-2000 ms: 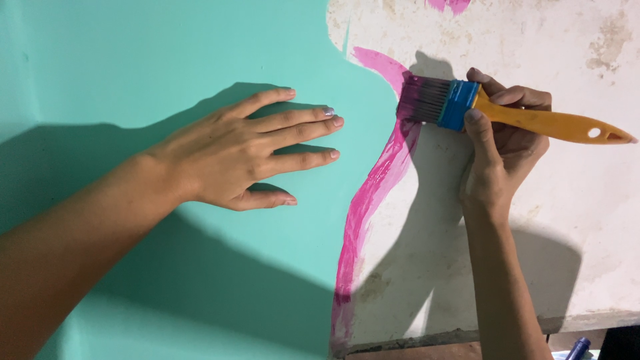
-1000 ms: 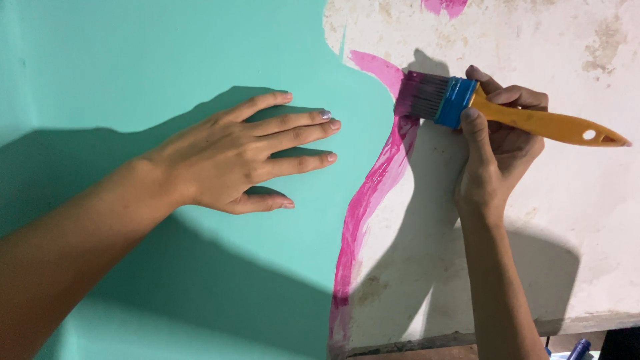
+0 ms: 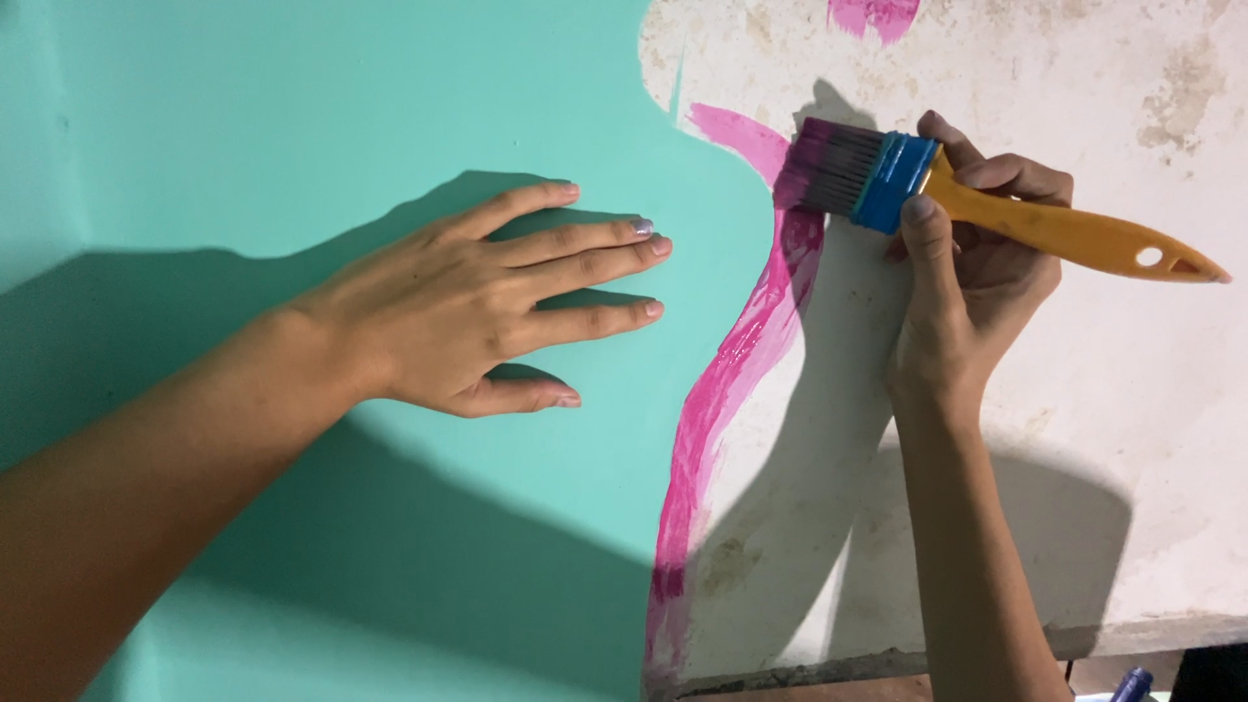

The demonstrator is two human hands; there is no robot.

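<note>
My left hand point(image 3: 487, 292) rests flat with fingers spread on the turquoise painted part of the wall point(image 3: 546, 507). In my right hand point(image 3: 975, 253) is a paintbrush point(image 3: 1053, 224) with an orange handle and a blue ferrule, held near the ferrule with the handle pointing right. Its dark bristles, stained magenta, lie at the curved edge between turquoise and off-white. A wavy pink paint band point(image 3: 721, 380) runs down that edge below the bristles, and a paler pink stroke point(image 3: 736, 132) reaches up and left from them.
Another pink patch point(image 3: 873, 15) shows at the top edge. The off-white wall surface point(image 3: 1121, 390) has brownish stains and ends in a rough lower edge point(image 3: 877, 666). Below it at the bottom right are a dark blue cylindrical object point(image 3: 1133, 684) and a black thing point(image 3: 1214, 673).
</note>
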